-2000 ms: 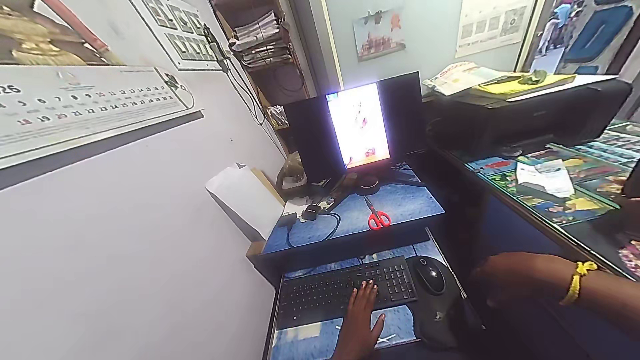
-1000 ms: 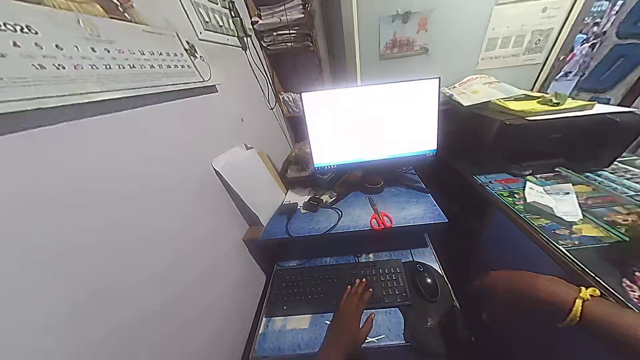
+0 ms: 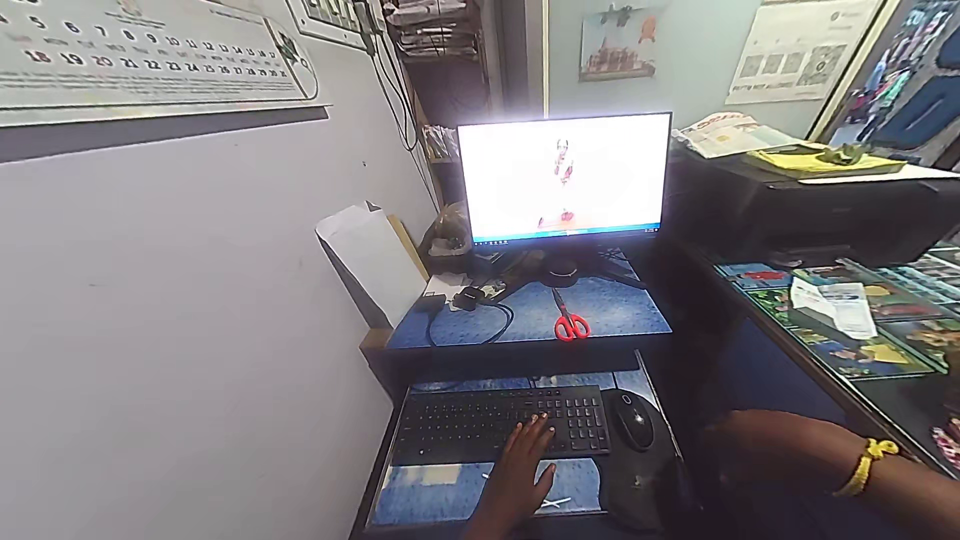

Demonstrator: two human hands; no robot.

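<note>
My left hand [image 3: 521,469] rests with spread fingers on the right part of a black computer keyboard [image 3: 480,424], near the number pad, holding nothing. Right of the keyboard a black mouse [image 3: 634,420] sits on a dark mouse pad [image 3: 637,484]. My right hand [image 3: 739,454] hangs to the right of the pad, dark and blurred; its fingers cannot be made out. A yellow band circles that wrist. On the shelf above the keyboard tray stands a lit monitor [image 3: 566,180] showing a small figure on white. Red-handled scissors [image 3: 571,325] lie before its stand.
A cable with a black plug [image 3: 469,298] lies left of the scissors. Papers [image 3: 375,262] lean against the wall. On the right, a black printer [image 3: 847,217] carries papers and a yellow item, beside a counter [image 3: 855,390] with pictures and a folded paper [image 3: 836,306]. A calendar [image 3: 150,56] hangs upper left.
The monitor's picture has gone from a bright narrow image between dark sides, through a nearly blank white screen, to a small figure on white. My left hand has stayed at the keyboard.
</note>
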